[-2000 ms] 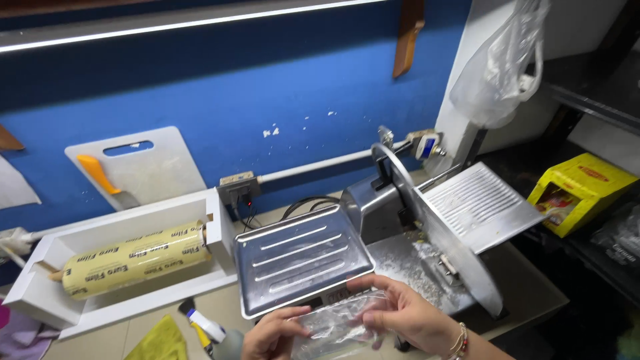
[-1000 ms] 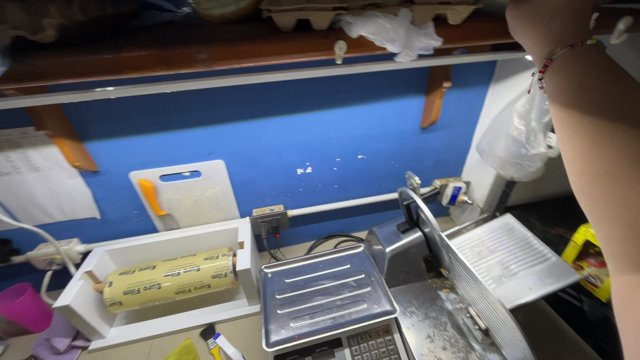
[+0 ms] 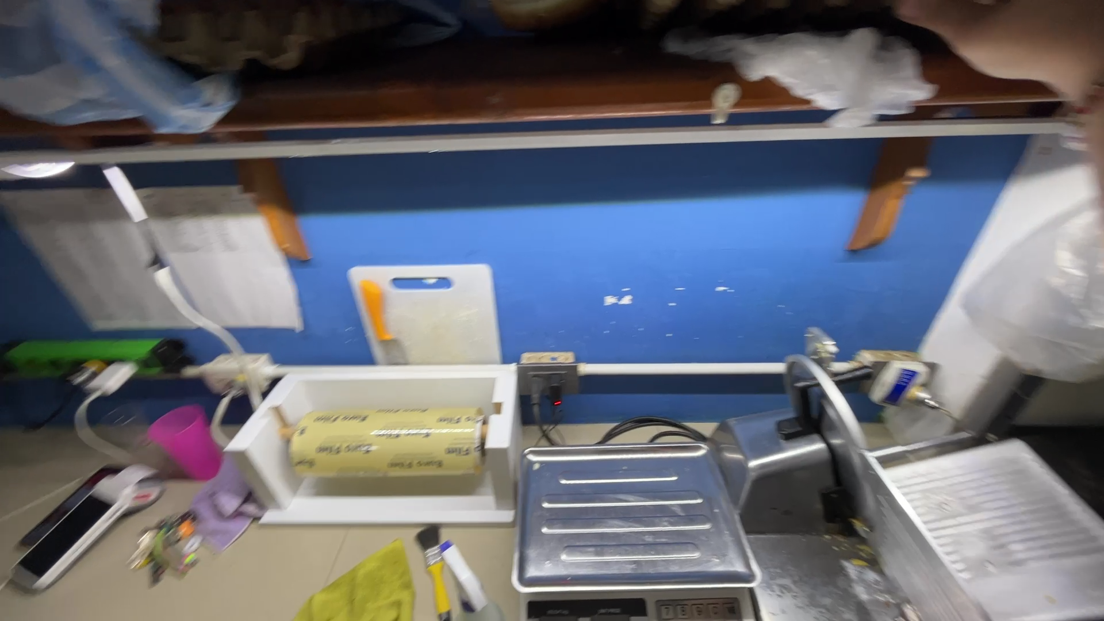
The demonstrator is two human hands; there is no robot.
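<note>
My right hand [image 3: 1005, 43] is raised at the top right corner, blurred and cut by the frame's edge, at the wooden shelf [image 3: 517, 90]; its fingers and anything in them cannot be made out. A crumpled clear plastic bag [image 3: 828, 73] hangs over the shelf edge just left of it. My left hand is out of view. Below stand a digital scale with a steel plate [image 3: 634, 517], a metal slicer [image 3: 828, 448] at its right and a roll of cling film [image 3: 388, 442] in a white holder [image 3: 388, 513].
A white cutting board [image 3: 448, 319] and orange-handled knife [image 3: 374, 310] lean on the blue wall. A brush [image 3: 435, 573], yellow cloth [image 3: 366, 591], magenta cup [image 3: 188, 442] and card terminal [image 3: 78, 535] lie along the counter. A plastic bag [image 3: 1044, 293] hangs at right.
Two seconds ago both hands held clear plastic above the scale. My right hand has since risen to the shelf, and my left hand has left the view. The view has swung up and left.
</note>
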